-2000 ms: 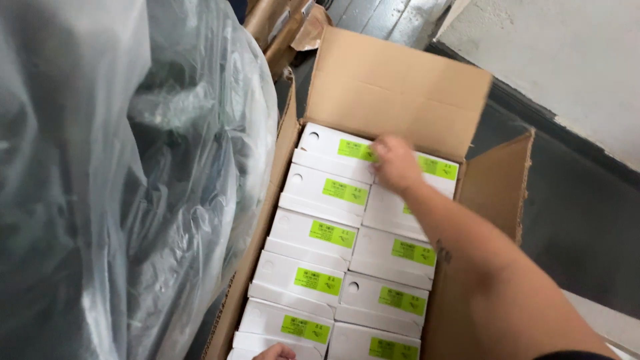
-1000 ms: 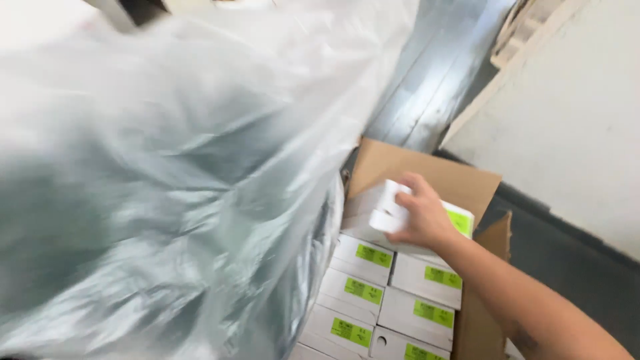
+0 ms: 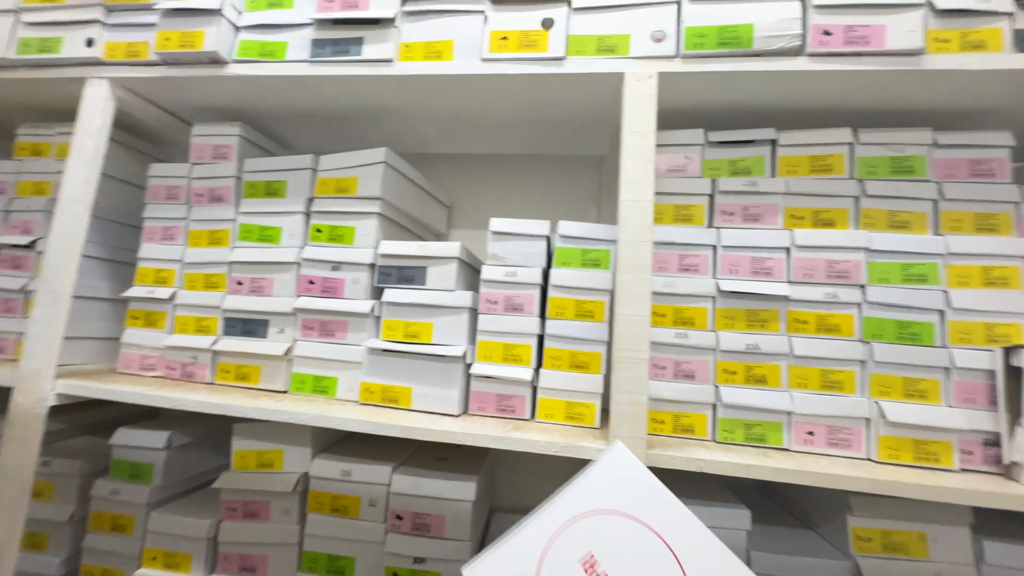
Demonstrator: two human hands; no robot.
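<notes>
A white cardboard box (image 3: 612,524) with a red circle and red print on its lid juts into the bottom of the head view, tilted with one corner up. Neither of my hands shows in this frame, so what holds the box is hidden below the edge. Behind it stand white wooden shelves (image 3: 344,412) stacked with white lidded boxes (image 3: 416,316) that bear yellow, green, pink and grey labels.
An upright post (image 3: 636,264) divides the shelf bays. Tightly stacked white boxes (image 3: 824,264) fill much of the right bay. More boxes (image 3: 348,500) stand on the lower shelf, and another row (image 3: 524,32) lines the top one.
The view has swung from the open carton and plastic sheeting to the shelves. My right hand, which gripped a white box over the carton one second ago, has left the view.
</notes>
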